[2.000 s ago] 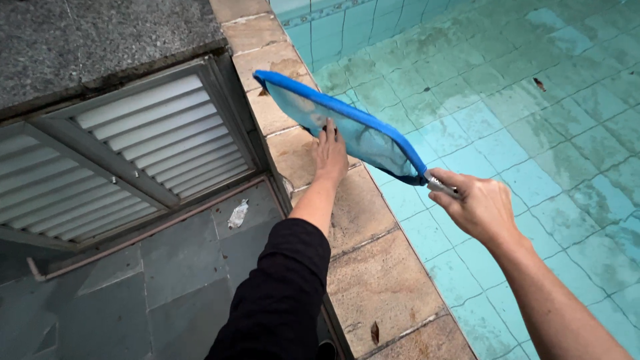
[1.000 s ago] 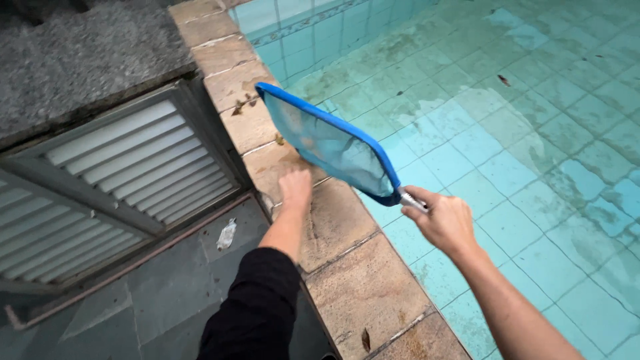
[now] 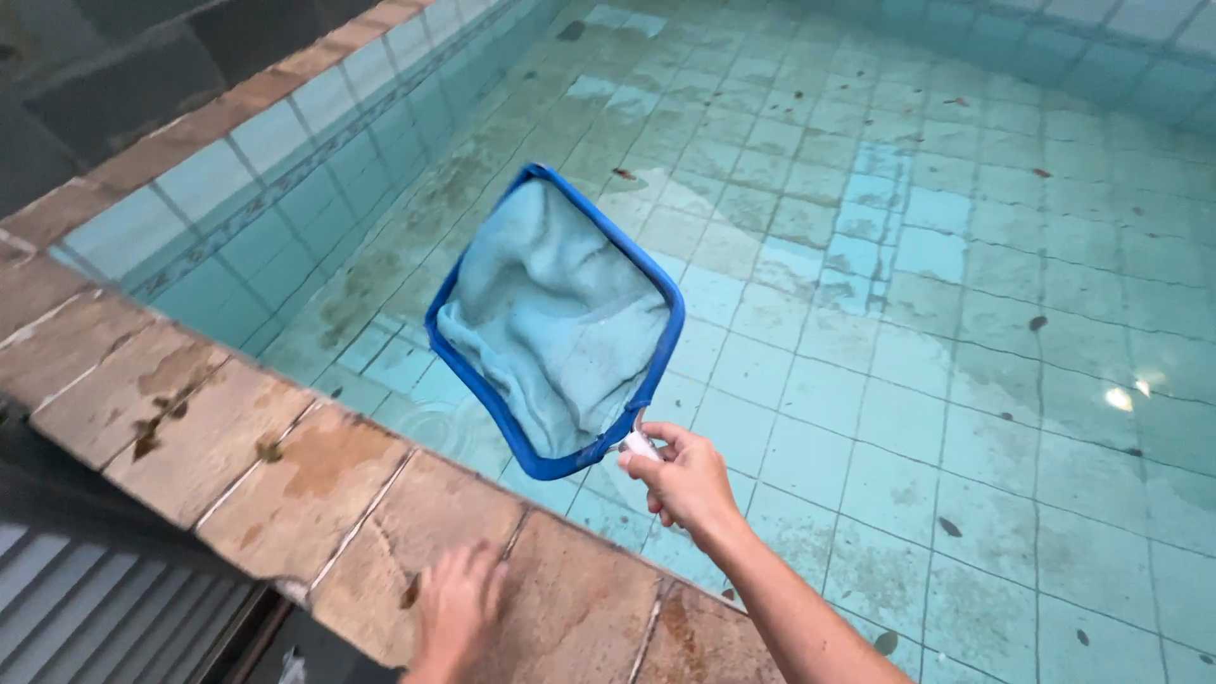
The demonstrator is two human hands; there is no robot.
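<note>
My right hand (image 3: 686, 480) grips the short pale handle of a pool leaf skimmer net (image 3: 560, 304) and holds it out over the water. The net has a blue rim and light mesh that sags inside it, with no leaves plainly visible in it. My left hand (image 3: 458, 603), somewhat blurred, is low at the stone coping (image 3: 418, 513), fingers apart and holding nothing visible; whether it touches the stone is hard to tell. A small brown leaf (image 3: 410, 591) lies just beside its fingers.
Clumps of wet leaves (image 3: 157, 423) lie on the coping at left. The tiled pool (image 3: 807, 380) has scattered leaves (image 3: 950, 525) in it. A louvered panel (image 3: 57, 608) is below the coping at lower left, and a dark wall (image 3: 142, 85) stands behind.
The net has swung from above the coping out over the pool, its mesh now facing me. My left hand is away from the net, low over the coping. The view has turned toward the pool.
</note>
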